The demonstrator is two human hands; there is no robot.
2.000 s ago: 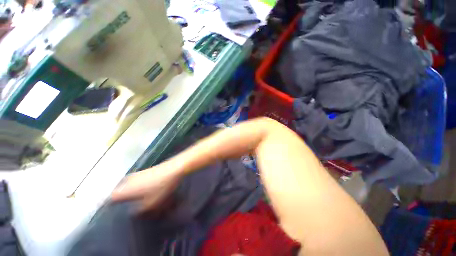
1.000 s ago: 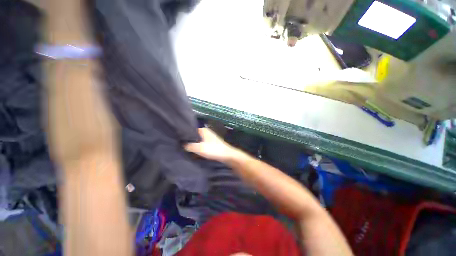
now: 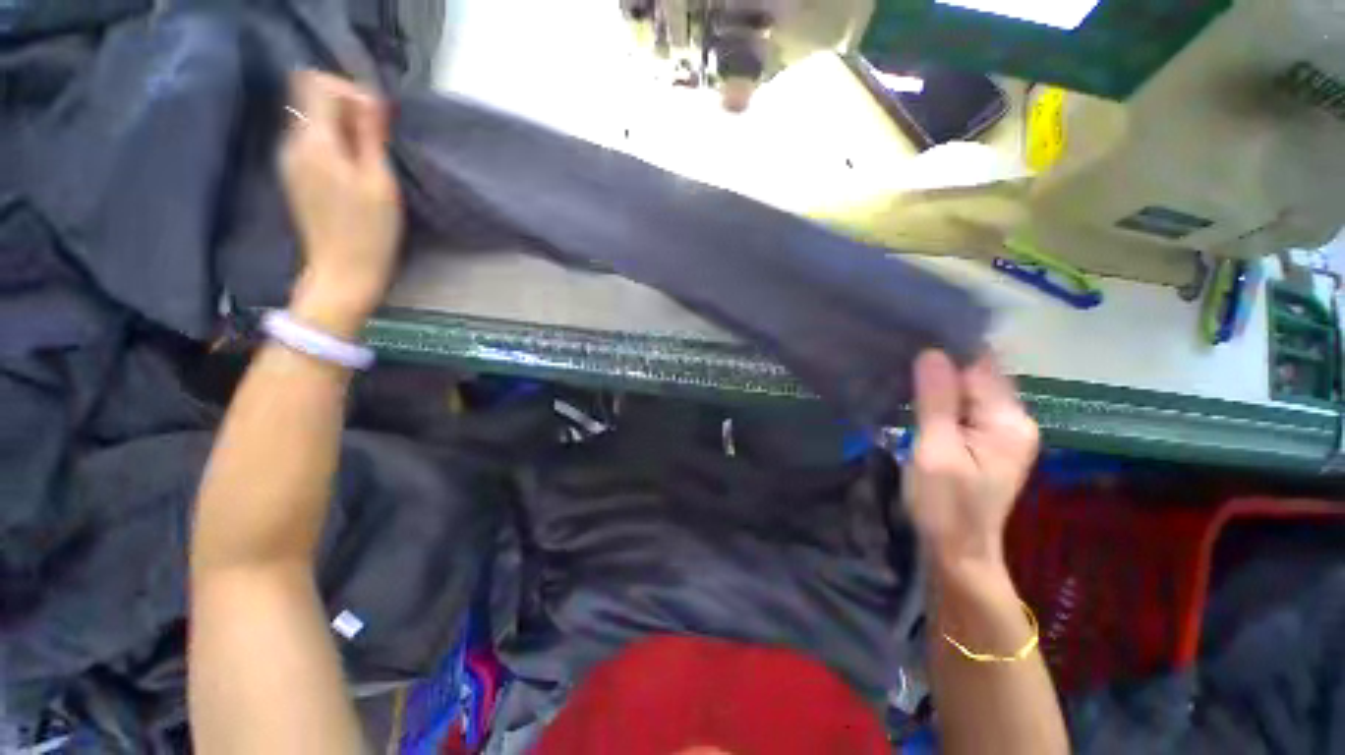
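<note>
A long, narrow dark grey cloth tube (image 3: pixel 679 229), like a sleeve, is stretched across the front of the sewing table between my hands. My left hand (image 3: pixel 347 185) grips its left end, where it joins the bunched grey garment body (image 3: pixel 162 177). My right hand (image 3: pixel 969 443) pinches its right end, over the table's green edge. The cloth is slightly blurred, and its seam cannot be made out. Both hands are bare. The cloth lies in front of the machine's needle area (image 3: pixel 733 52), apart from it.
The cream sewing machine (image 3: pixel 1180 162) stands at top right. Near its base are a black phone-like rectangle (image 3: pixel 951 103), a yellow label (image 3: pixel 1044 129), blue-green snips (image 3: pixel 1050 277) and a second blue-green item (image 3: pixel 1223 301). A red basket (image 3: pixel 1106 575) is below right. Grey cloth lies over the lap (image 3: pixel 708 546).
The view has swung from the baskets to the table. My left hand has come into view, and my right hand has moved right, with the grey tube now stretched between them.
</note>
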